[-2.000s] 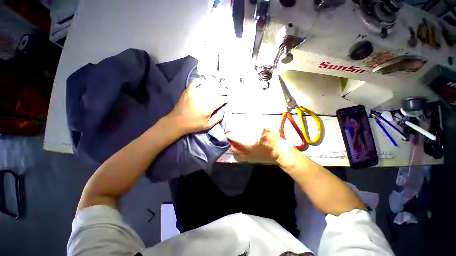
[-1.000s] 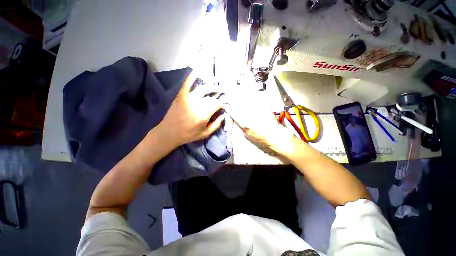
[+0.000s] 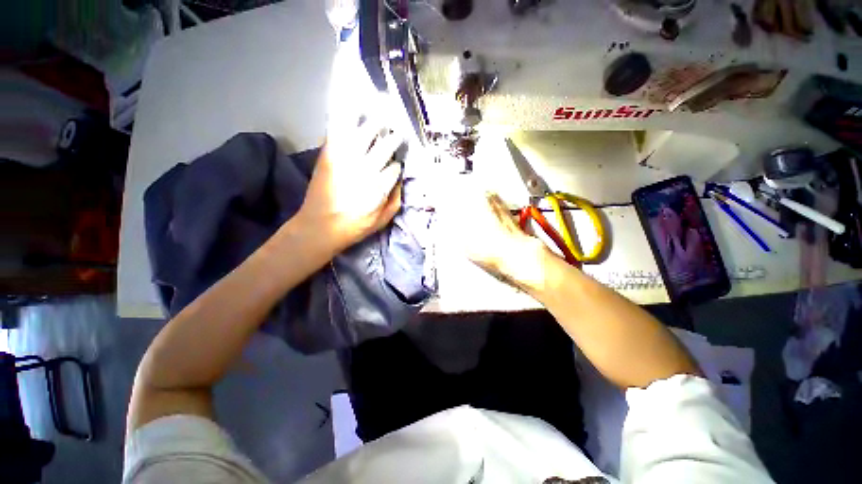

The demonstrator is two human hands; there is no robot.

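Observation:
A large dark blue-grey garment [image 3: 227,203] lies heaped on the white table, left of the needle area. My left hand [image 3: 354,194] rests on the garment near the machine's needle area, its fingers bent and washed out by glare; whether it grips the cloth is hard to tell. A looser fold of the garment hangs below it at the front edge. My right hand [image 3: 506,248] is flat beside the scissors, right of the cloth, its fingertips lost in glare. The sewing machine [image 3: 605,85] with red lettering is above. The needle and presser foot are hidden by glare.
Scissors with red and yellow handles [image 3: 581,227] lie just right of my right hand. Further right are a lit smartphone [image 3: 682,238], blue pens [image 3: 742,217] and a white marker [image 3: 803,210]. A ruler strip [image 3: 631,280] runs along the front edge of the table [image 3: 236,57].
My left hand has moved up and slightly left, towards the needle area. My right hand has opened away from the cloth. The view has shifted a little.

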